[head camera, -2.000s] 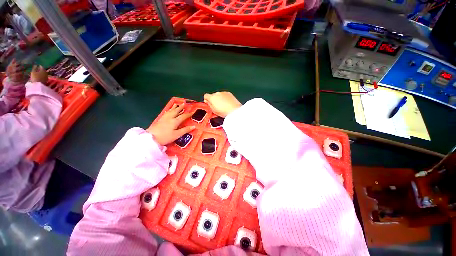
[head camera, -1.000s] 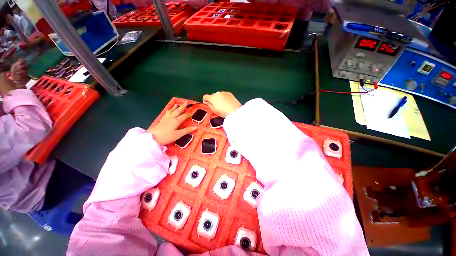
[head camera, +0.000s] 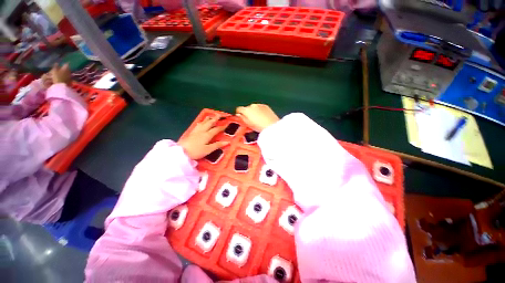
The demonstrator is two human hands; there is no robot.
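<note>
An orange-red turnover tray (head camera: 191,239) lies in front of me. Its near pockets hold smartwatch units back up (head camera: 257,208), pale with round black centres. Several units near the far left corner lie screen up (head camera: 242,162), glossy black. My left hand (head camera: 202,139) rests on the tray's far left part with its fingers spread over the units. My right hand (head camera: 258,117) is at the tray's far edge with its fingers curled; whether it holds anything is hidden. My right sleeve covers part of the tray.
Stacked orange trays (head camera: 277,41) stand beyond the green mat (head camera: 249,77). A grey power supply (head camera: 412,69), record sheet (head camera: 440,132) and blue pen (head camera: 455,128) are at the right. An orange-brown fixture (head camera: 437,265) is lower right. A person's pink sleeve (head camera: 63,121) and tray are left.
The view has shifted, so the scene sits further right in the picture. My hands keep about the same place on the tray. The neighbour's arm has moved over their tray. The curved upper far tray is gone.
</note>
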